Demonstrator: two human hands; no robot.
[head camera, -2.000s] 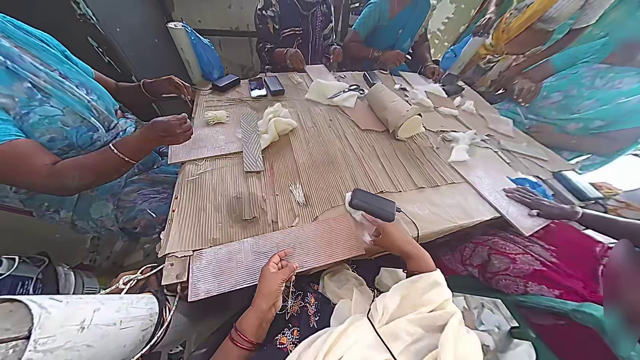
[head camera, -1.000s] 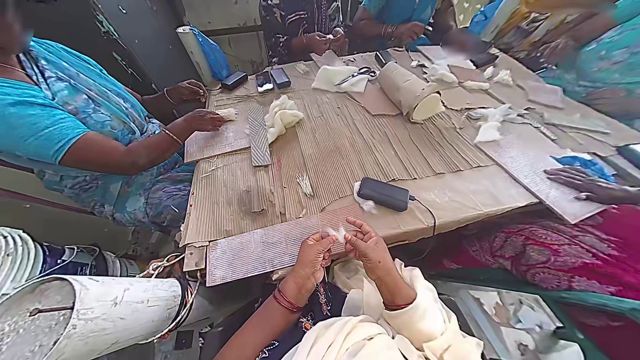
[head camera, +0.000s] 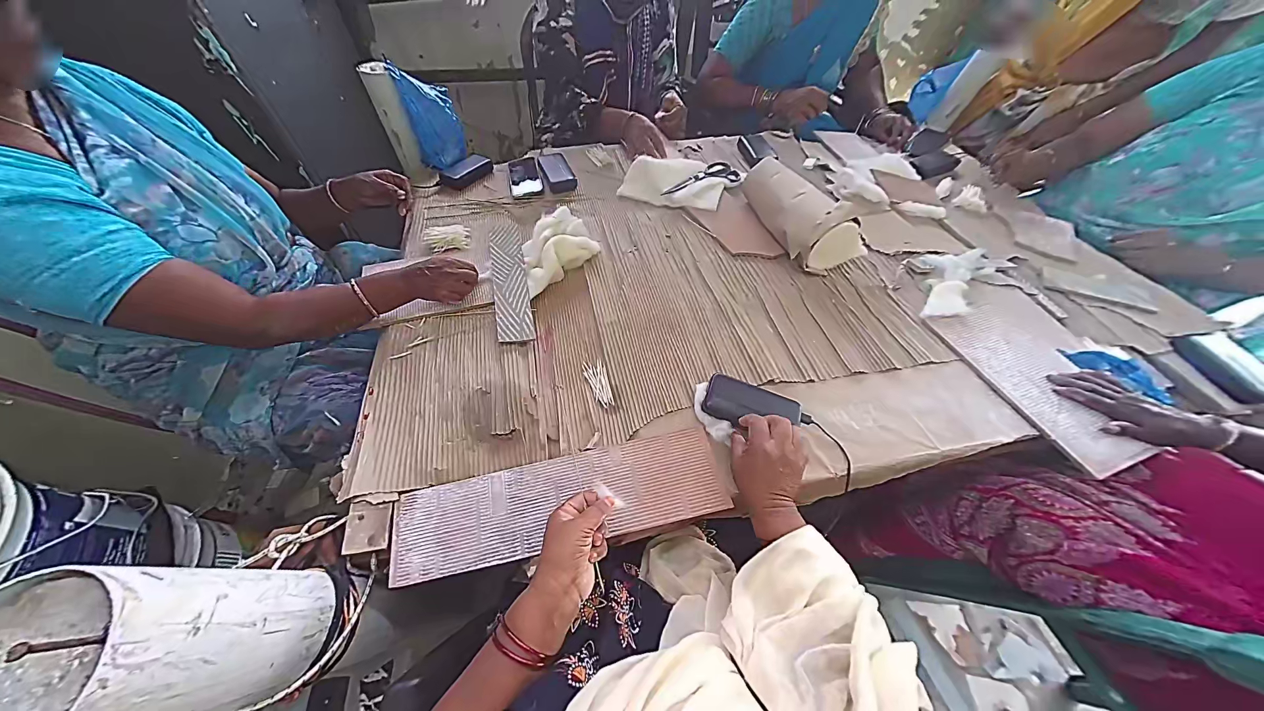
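Note:
My left hand (head camera: 578, 533) pinches a small white tuft of cotton (head camera: 604, 497) above the near edge of a ridged rectangular board (head camera: 474, 533). My right hand (head camera: 768, 459) rests against the near side of a black rectangular device (head camera: 750, 397) with a cable; its fingertips are at the cotton wad (head camera: 713, 415) partly under the device, and whether they grip anything is unclear. A small bundle of thin white sticks or wicks (head camera: 597, 385) lies on the corrugated cardboard (head camera: 681, 296) beyond the board.
Co-workers sit around the table; one person's hand (head camera: 444, 279) is at the left, another's hand (head camera: 1116, 405) presses a ridged board (head camera: 1047, 375) at right. A cardboard roll (head camera: 800, 212), scissors (head camera: 703, 178), and cotton (head camera: 560, 249) lie farther back. A white bucket (head camera: 197, 632) stands lower left.
My hands were together pulling at white cotton a second ago; now they are apart. My right hand has moved right to the black device, while my left hand keeps a tuft.

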